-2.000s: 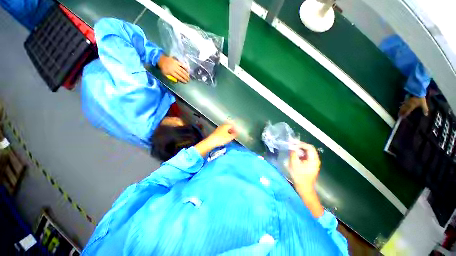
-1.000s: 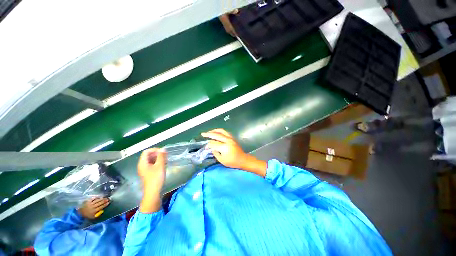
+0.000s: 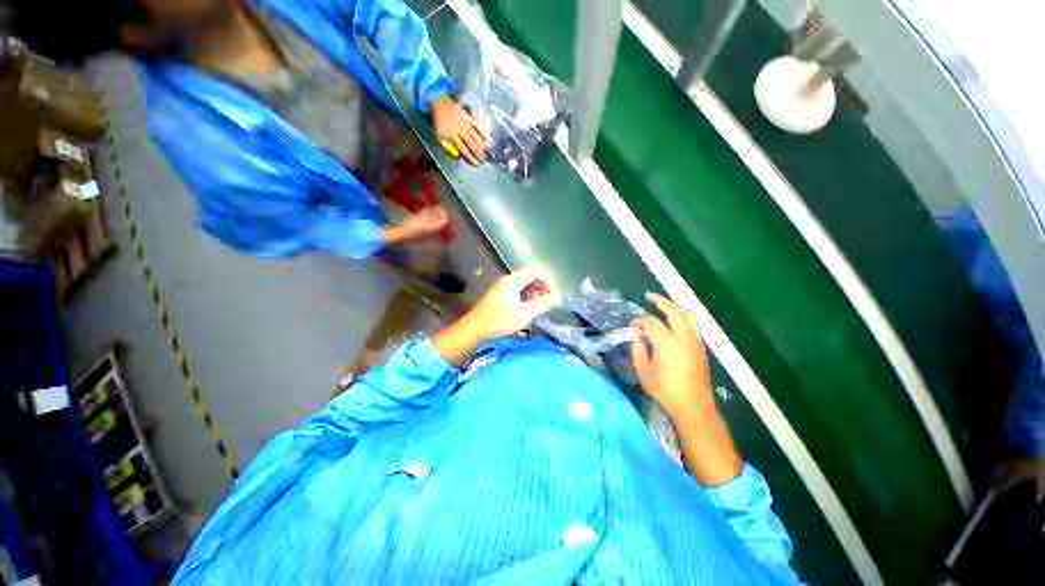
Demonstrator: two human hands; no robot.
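A clear, crinkled poly bag (image 3: 590, 317) is stretched between my two hands, just above the metal ledge beside the belt. My left hand (image 3: 516, 300) pinches its left end, with a small dark reddish spot at the fingertips that I cannot identify. My right hand (image 3: 674, 353) holds its right end, the index finger raised. Something dark shows in or under the bag near my right hand; I cannot tell what it is.
A co-worker in a blue smock (image 3: 246, 172) stands at the left, one hand by a larger clear bag with dark contents (image 3: 521, 115) on the ledge. The green belt (image 3: 756, 263) runs diagonally. A white round object (image 3: 794, 94) stands beyond it. A dark tray (image 3: 1003, 538) is at lower right.
The view has swung back toward the left. The co-worker has straightened up from the earlier bent position. The bag is still between my hands.
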